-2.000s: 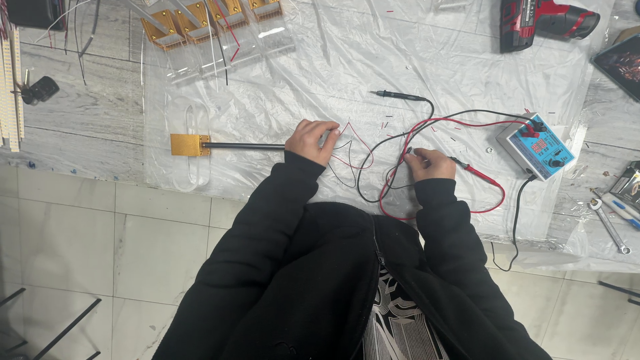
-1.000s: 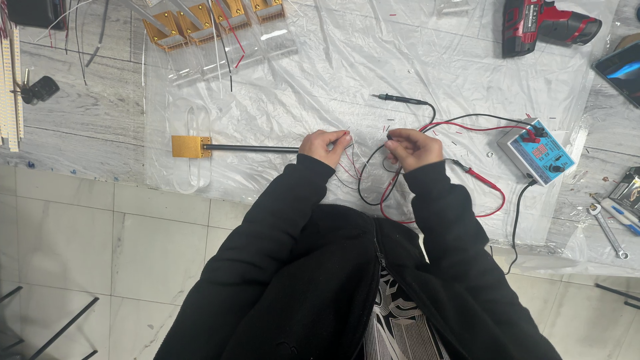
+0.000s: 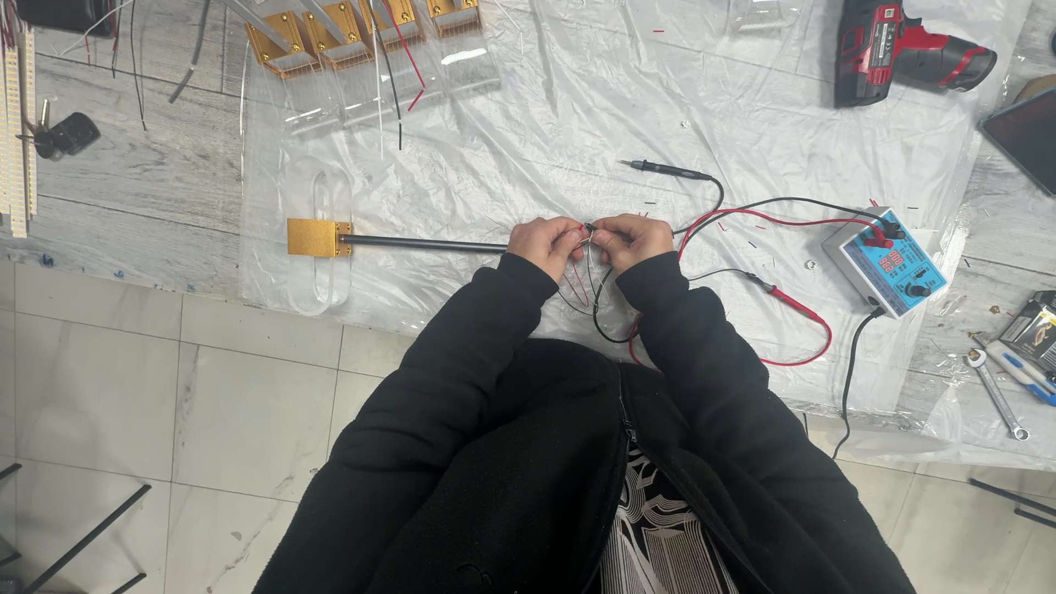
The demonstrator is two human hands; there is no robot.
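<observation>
My left hand (image 3: 546, 246) and my right hand (image 3: 634, 241) meet at the middle of the plastic-covered table, fingertips pinching thin wires (image 3: 587, 226) between them. A black rod (image 3: 425, 243) runs left from under my left hand to a gold metal block (image 3: 318, 238) with an oval clear piece beneath it. Red and dark thin wires hang below my fingers. Right of my hands, red and black leads run to a blue-faced tester (image 3: 895, 262) with a lit display. The black probe (image 3: 667, 170) lies above my right hand; the red probe (image 3: 788, 301) lies to its lower right, by a thin black wire.
Gold brackets (image 3: 334, 37) on clear plastic pieces stand at the upper left. A red and black cordless power tool (image 3: 903, 54) lies at the upper right. Keys (image 3: 70, 134) are at the far left. A combination wrench (image 3: 997, 396) lies at the right edge. Plastic sheeting (image 3: 495, 124) covers the tabletop.
My right hand has moved left from beside the loose leads and now meets my left hand. A second ago the two hands were apart.
</observation>
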